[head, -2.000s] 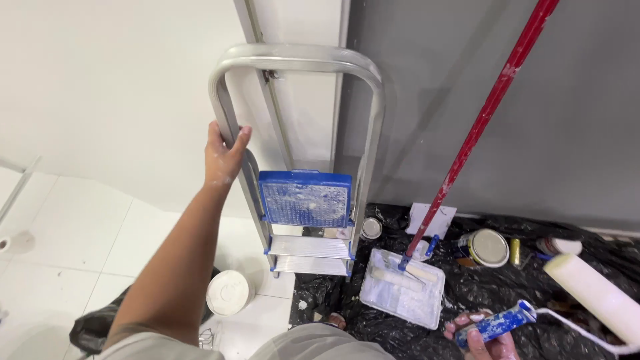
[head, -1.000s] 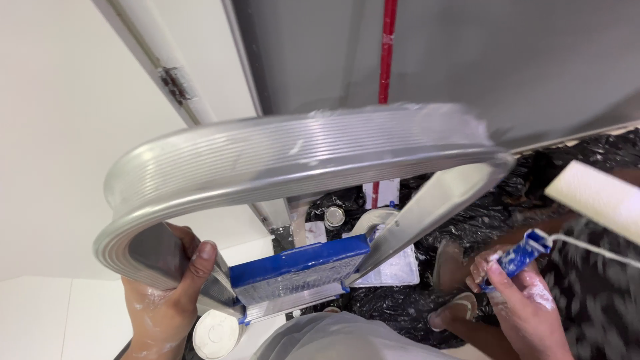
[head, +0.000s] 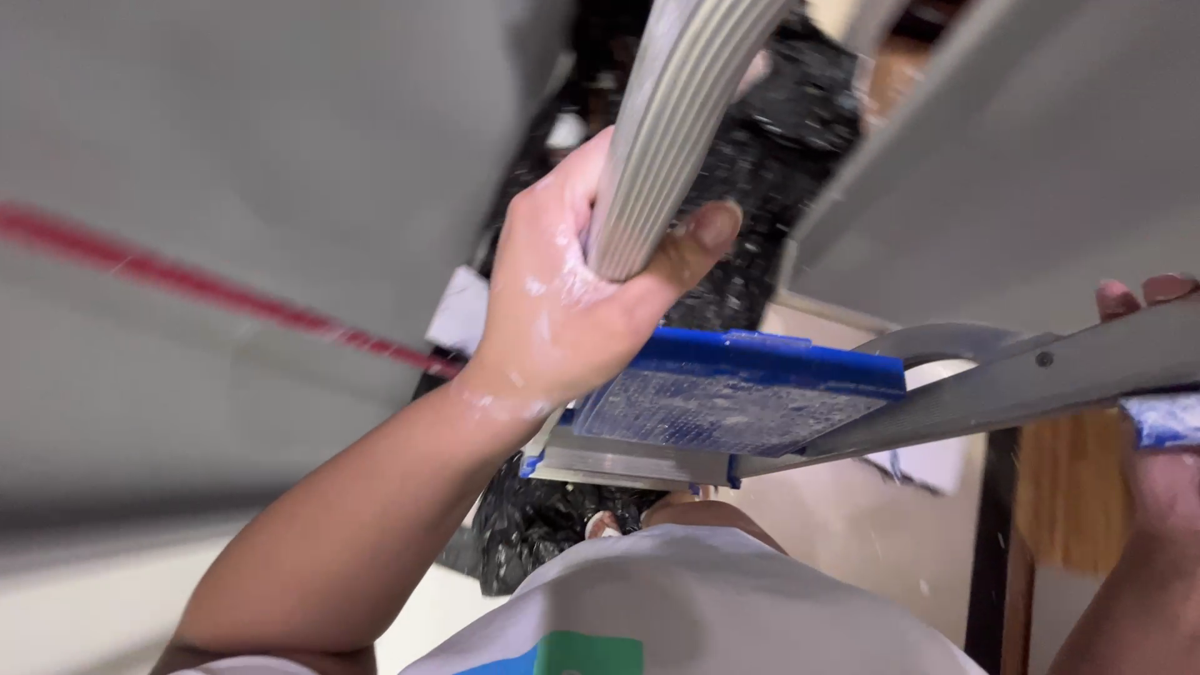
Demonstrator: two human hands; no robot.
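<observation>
My left hand (head: 581, 281), smeared with white paint, is wrapped around the ribbed aluminium rail (head: 680, 103) of a stepladder. Below it sits the ladder's blue plastic platform (head: 741, 398), spattered with paint, with a metal step (head: 628, 461) beneath. At the right edge, my right hand (head: 1148, 300) shows only in part, its fingertips at the ladder's other side rail (head: 994, 389). The blue paint-smeared handle of a paint roller (head: 1162, 419) lies in that hand; its roller head is out of view.
A red pole (head: 216, 291) leans along the grey wall (head: 234, 122) at left. Crumpled black plastic sheeting (head: 750, 206) covers part of the floor. Another grey wall (head: 1031, 187) rises at right, and a white paper or card (head: 459, 309) lies by the pole.
The view has swung round strongly. My right hand, apart from the ladder before, is now at its side rail with the roller handle. My left hand still grips the ladder.
</observation>
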